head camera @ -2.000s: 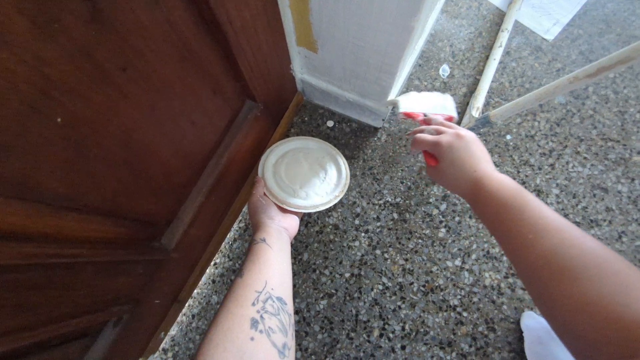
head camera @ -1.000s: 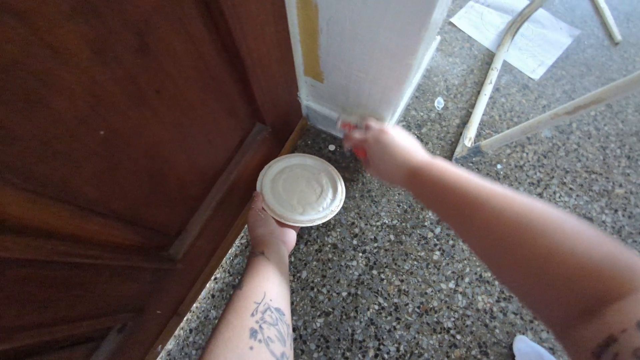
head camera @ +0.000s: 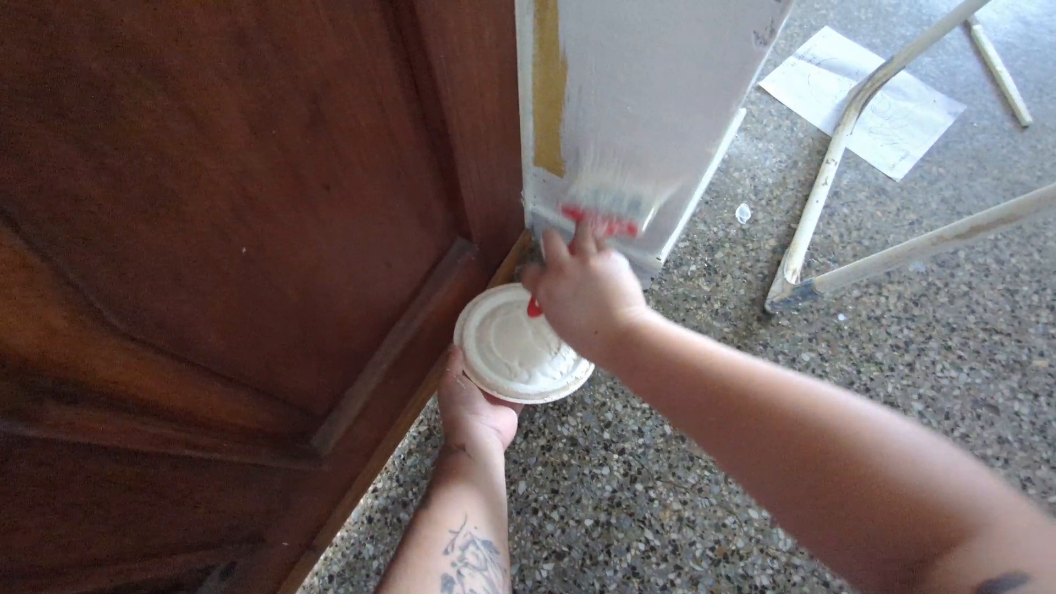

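My left hand [head camera: 480, 406] holds a round, shallow white dish [head camera: 516, 351] from below, with white paint in it. My right hand [head camera: 587, 293] grips a wide paintbrush [head camera: 601, 221] with a red handle. Its bristles, blurred by motion, are at the lower part of the white wall end [head camera: 652, 91], above the baseboard. The tip of the handle shows over the dish, below my right hand. A mustard-yellow strip [head camera: 549, 99] runs down the left side of the wall face.
A brown wooden panelled door [head camera: 247, 206] stands at the left, close to the dish. On the speckled terrazzo floor [head camera: 660, 495] at the right are a whitish metal tube frame [head camera: 825, 177], a sheet of paper [head camera: 899, 115] and a small white fleck [head camera: 743, 214].
The brush in my right hand was off to the right of the wall, then low at the baseboard, and is now higher on the wall face. My left hand still holds the dish.
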